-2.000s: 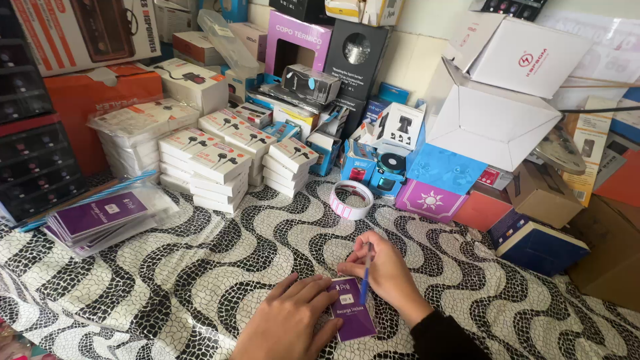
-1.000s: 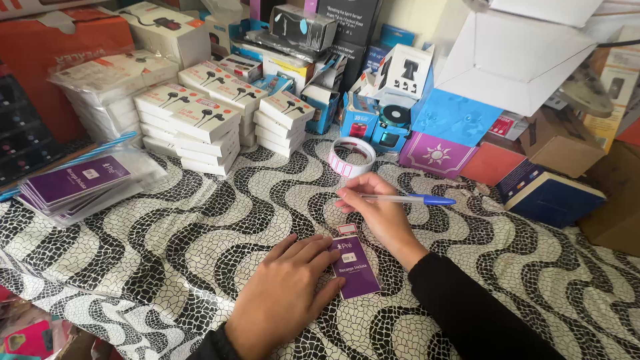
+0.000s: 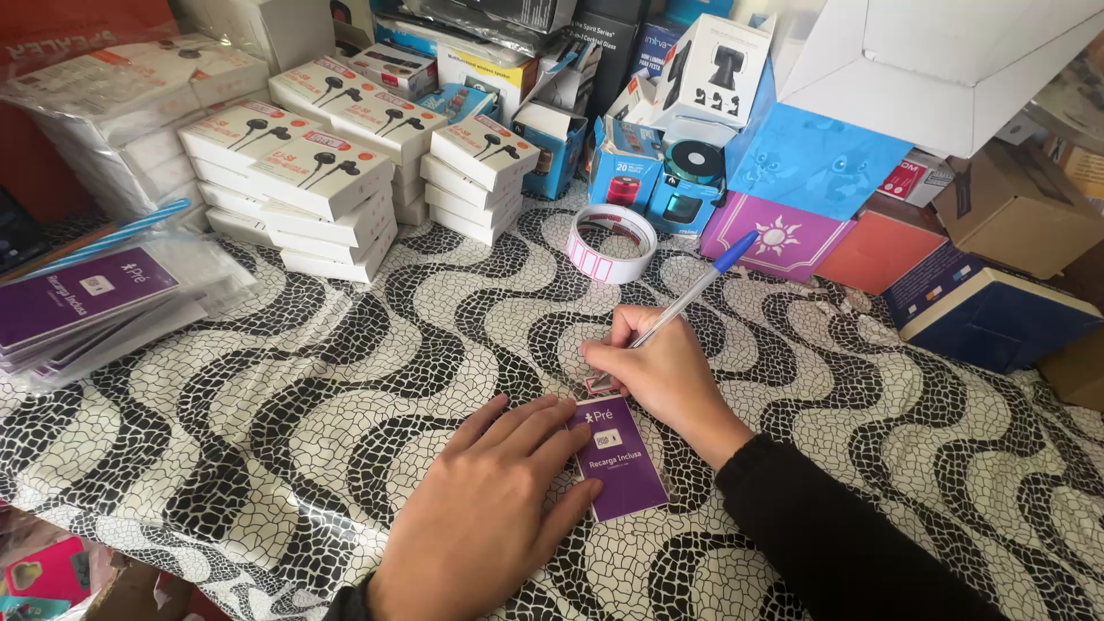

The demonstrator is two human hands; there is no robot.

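My right hand (image 3: 664, 371) grips a clear ballpoint pen with a blue cap (image 3: 690, 297) on its upper end. The pen's tip is at a small white label with a red border (image 3: 597, 384), just above the top edge of a purple card packet (image 3: 623, 474). My left hand (image 3: 496, 492) lies flat, fingers spread, its fingertips on the packet's left edge. Beyond my right hand, a roll of red-bordered labels (image 3: 611, 246) rests on the black-and-white patterned cloth (image 3: 345, 414).
Stacked white earphone boxes (image 3: 293, 164) stand at the back left. More purple packets in plastic (image 3: 95, 297) lie at the far left beside a blue striped stick (image 3: 103, 237). Small blue boxes (image 3: 625, 164), a purple box (image 3: 768, 233) and a dark blue box (image 3: 992, 302) line the back right.
The pen has swung from lying nearly level, its capped end to the right, to a steep writing hold with its tip at the small label. The view has moved closer.
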